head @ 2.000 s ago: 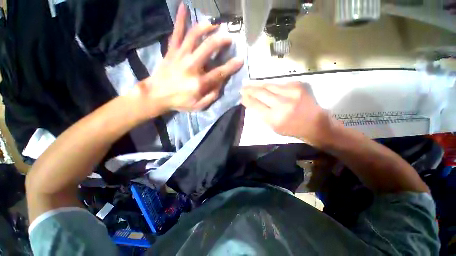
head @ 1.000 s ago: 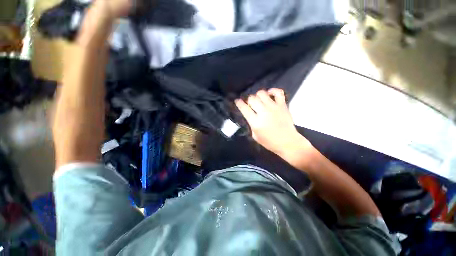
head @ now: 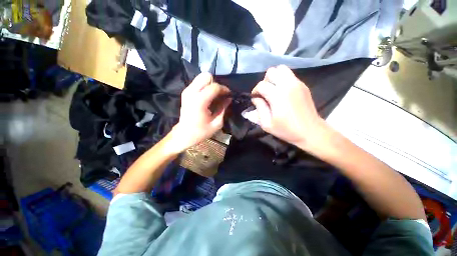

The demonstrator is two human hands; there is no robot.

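The black, grey and white garment (head: 325,82) lies across the table and hangs over its front edge. My left hand (head: 200,107) and my right hand (head: 285,102) pinch its black cloth edge between them, a short gap apart. A small white label (head: 250,116) shows under my right fingers. The garment's far right corner reaches the presser foot (head: 385,51) of the sewing machine (head: 426,30). What lies inside my closed fingers is hidden.
The white machine table (head: 396,135) with ruler marks extends to the right. A tan board (head: 92,60) is at the upper left. Dark garments (head: 100,125) are piled below it, with blue crates (head: 60,215) at the lower left. A wooden piece (head: 204,156) shows below my left hand.
My left hand has come from the far upper left to the middle and now pinches the black cloth beside my right hand. Compared with the earliest frame, both hands have left the needle area.
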